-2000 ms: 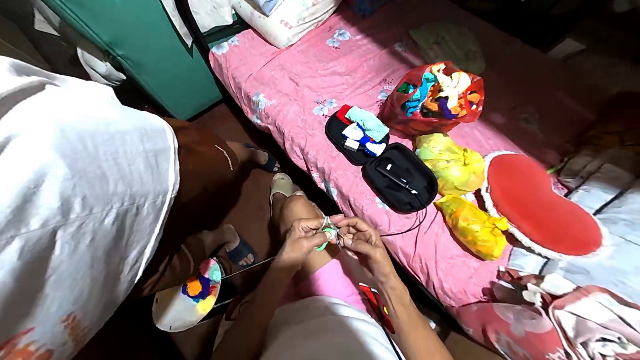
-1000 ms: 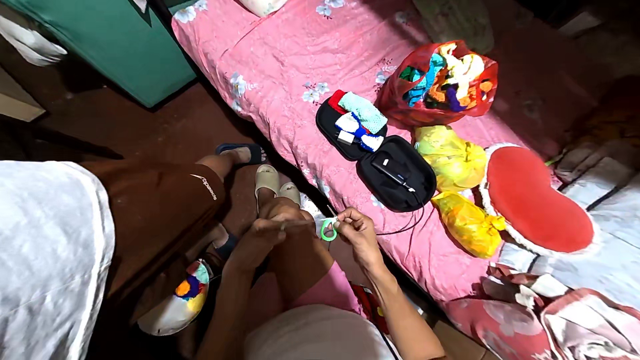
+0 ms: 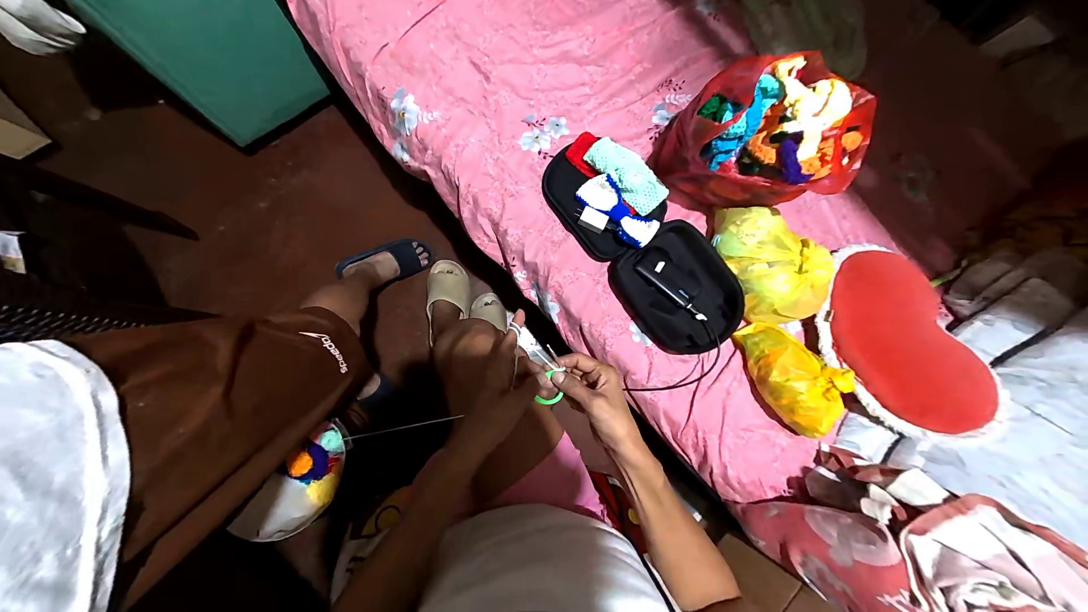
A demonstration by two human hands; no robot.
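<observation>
Above my lap, my right hand (image 3: 591, 395) pinches a slim tool, probably a crochet hook, beside a green ring (image 3: 549, 388). My left hand (image 3: 501, 370) is close on the other side, fingers around white yarn work (image 3: 534, 344) that reaches the ring. A thin strand of yarn (image 3: 404, 426) runs from near my left wrist to a pale container (image 3: 285, 510) with balls of colored yarn (image 3: 316, 463) at the lower left. The exact grip of my left fingers is partly hidden in shadow.
A bed with a pink floral sheet (image 3: 476, 127) holds an open black zip case (image 3: 671, 319), a red bag of crocheted pieces (image 3: 680, 161), yellow plastic bags (image 3: 773, 263) and a red cushion (image 3: 909, 348). Another person in brown shorts (image 3: 221, 399) sits at the left.
My hands were slightly apart one second ago and are now closer together, with my left hand's fingers raised beside the white work. The view has shifted somewhat.
</observation>
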